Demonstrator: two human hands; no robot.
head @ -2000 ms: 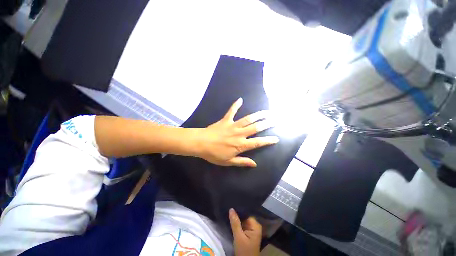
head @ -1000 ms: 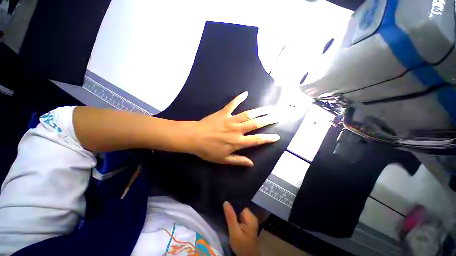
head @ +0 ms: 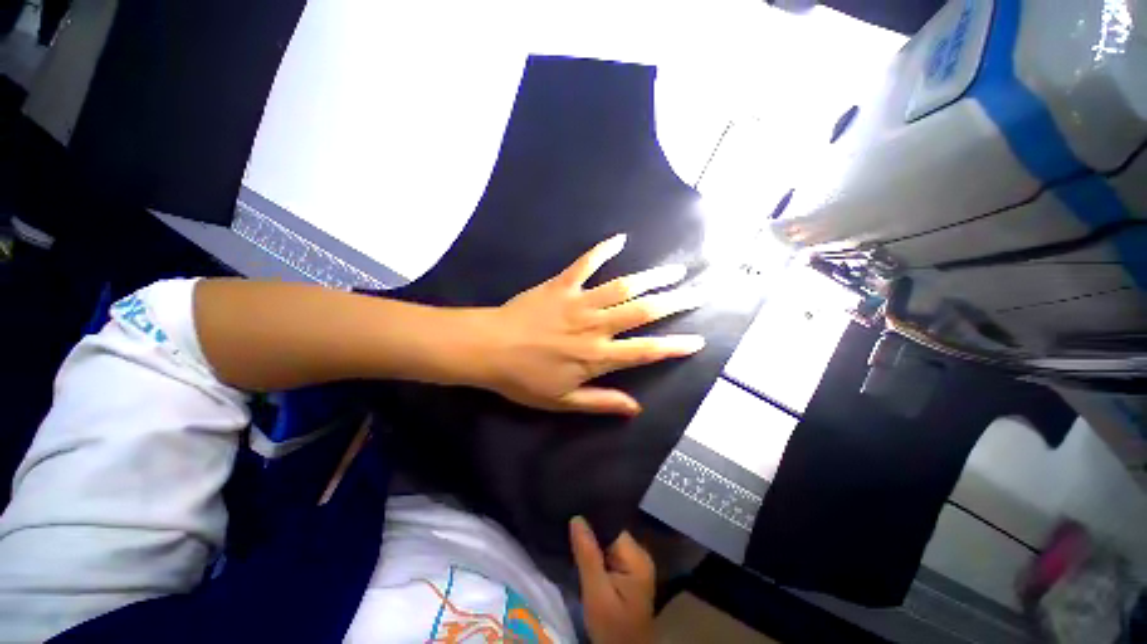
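A black garment piece (head: 566, 164) lies across the white machine bed, its narrow end pointing away from me and its right edge at the bright glare under the machine head. My left hand (head: 591, 333) lies flat on it, fingers spread, fingertips just left of the glare. My right hand (head: 614, 581) is at the bottom, at the cloth's near edge, thumb on top and fingers curled; its grip is partly hidden. The sewing machine head (head: 969, 164), white with a blue stripe, is at the upper right. Needle and presser foot are lost in the glare.
A black cut piece (head: 843, 491) lies right of the bed, partly under the machine. Another black cloth (head: 182, 113) lies at the upper left. A ruler scale (head: 302, 245) runs along the table's front edge. A clear bag with something pink (head: 1063, 560) is at the lower right.
The view has shifted, so the machine head looks larger. The garment piece's far end shows higher in the picture. Both hands keep nearly the same pose on the cloth.
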